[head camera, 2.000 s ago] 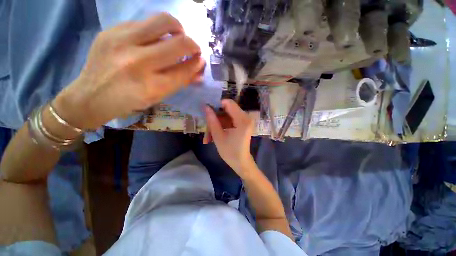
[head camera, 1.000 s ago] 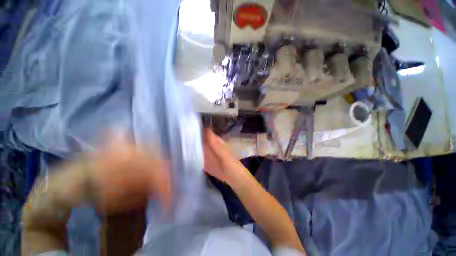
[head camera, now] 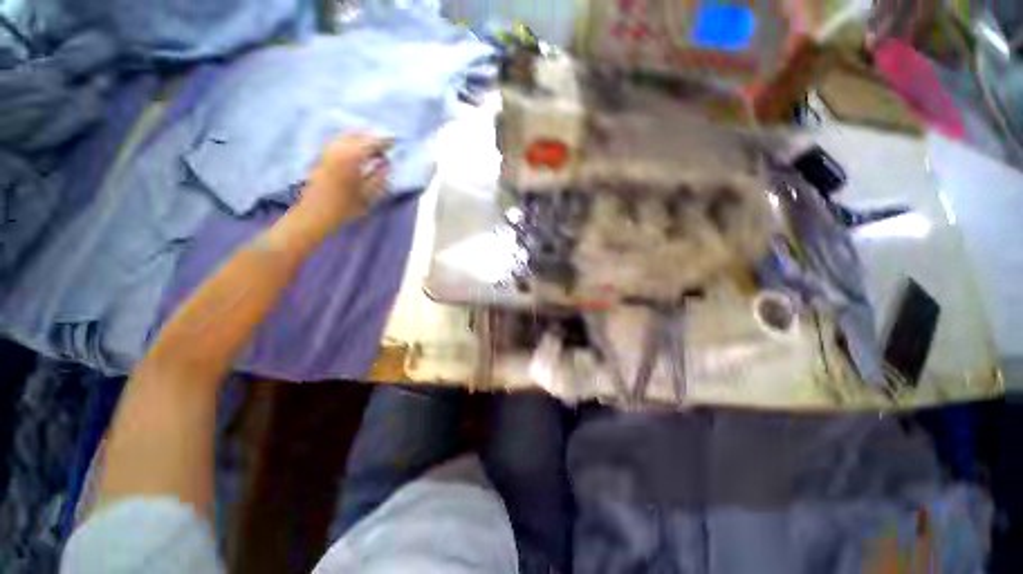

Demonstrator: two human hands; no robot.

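Note:
A light blue-grey garment piece (head camera: 292, 107) lies spread at the upper left, over purple-blue cloth (head camera: 325, 292) and beside the machine's lit needle area. My left hand (head camera: 350, 179) is on its lower right part. The fingers are blurred, and I cannot tell whether they grip the cloth. A blurred skin-coloured patch at the bottom right edge, over hanging cloth, may be my right hand (head camera: 914, 547), cut off by the frame. The overlock machine (head camera: 662, 146) stands in the middle with its red badge.
Tweezers-like prongs (head camera: 656, 359), a white ring (head camera: 774, 312) and a black phone (head camera: 911, 333) lie along the table front and right. Blue-grey scraps (head camera: 836, 269) lie beside the machine. A control panel (head camera: 673, 34) shows at the top. Heaped cloth (head camera: 67, 146) lies far left.
My left hand has moved up and away with the garment piece, which now lies farther back at the left. My right hand has left the machine front. The view shows more of the table's back.

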